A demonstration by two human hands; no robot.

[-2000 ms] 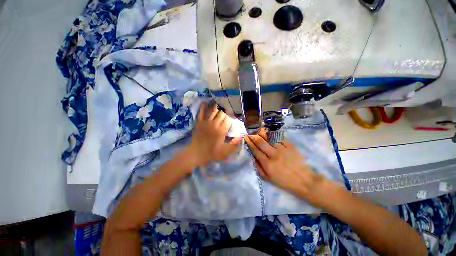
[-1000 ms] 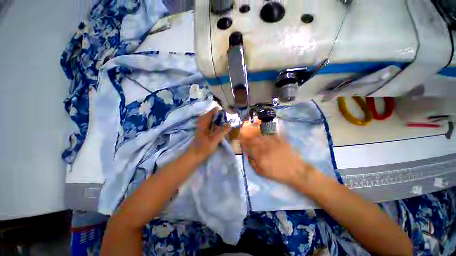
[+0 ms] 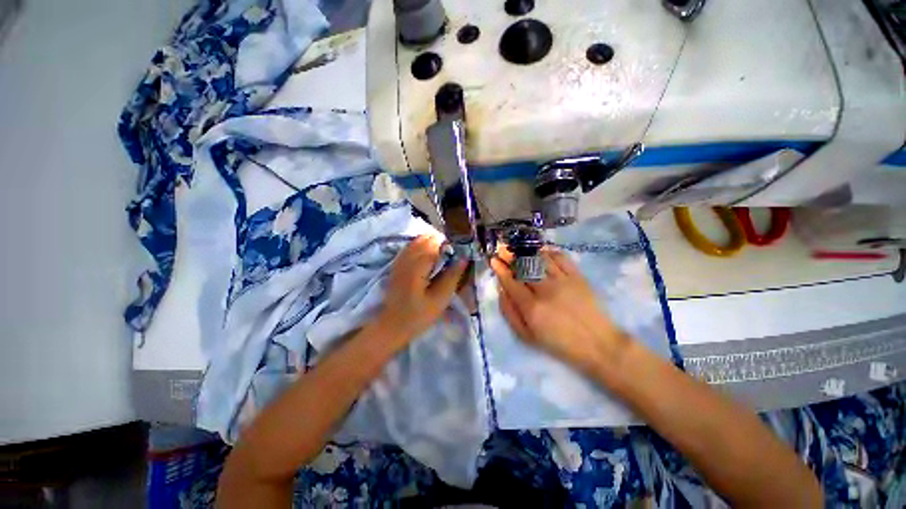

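A garment piece [image 3: 571,373], pale wrong side up, lies under the sewing machine head [image 3: 616,89] and over the table's front edge. A dark overlocked edge runs toward me from the needle area. My left hand [image 3: 415,288] pinches gathered cloth just left of the presser foot area. My right hand [image 3: 546,303] lies on the cloth at the right of it, fingertips close to the foot, partly behind the round tension knob. The needle point is hidden by the machine parts and fingers.
Scissors with yellow and red handles [image 3: 712,231] and a thin red stick [image 3: 849,255] lie right of the head. A ruler scale [image 3: 785,360] runs along the front edge. Floral cloth [image 3: 159,139] heaps at left, more at the lap [image 3: 596,467]. A blue crate [image 3: 174,467] is low left.
The cloth left of the foot has been drawn aside into folds, and a flap now hangs over the front edge. Both hands stay near the foot. The view has shifted slightly.
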